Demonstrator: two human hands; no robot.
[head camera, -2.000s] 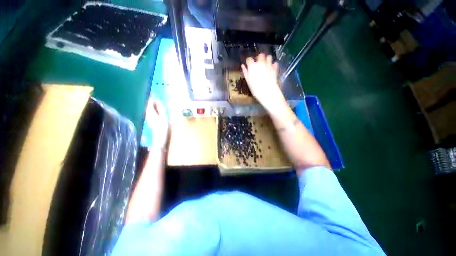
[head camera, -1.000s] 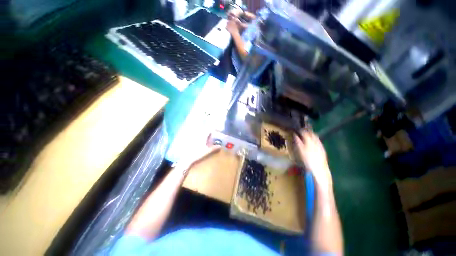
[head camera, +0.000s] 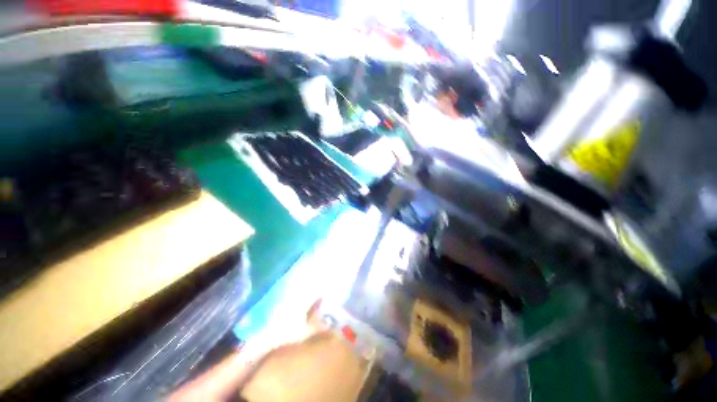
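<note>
The frame is blurred. My left hand (head camera: 295, 338) is at the front left of the press base, its fingertips by the buttons near a red button (head camera: 349, 334); whether it holds anything cannot be told. My right hand is not in view. A small tan carton (head camera: 417, 320) with a pile of small black pieces (head camera: 440, 341) sits on the press base. The pneumatic press (head camera: 479, 177) stands over and behind it, tilted in view. A plain cardboard tray (head camera: 310, 373) lies below my left hand, cut off by the bottom edge.
A white tray of black parts (head camera: 303, 170) lies on the green bench (head camera: 228, 177). At left are a carton's tan flap (head camera: 141, 275), clear plastic (head camera: 185, 326) and dark stacked parts (head camera: 94, 184). Another person (head camera: 464, 106) is behind the press. A red bin (head camera: 118, 8) is at top left.
The view has swung upward, showing more of the bench and shelf. My right hand, seen by the small carton before, has left the picture. My left hand remains at the base's front left.
</note>
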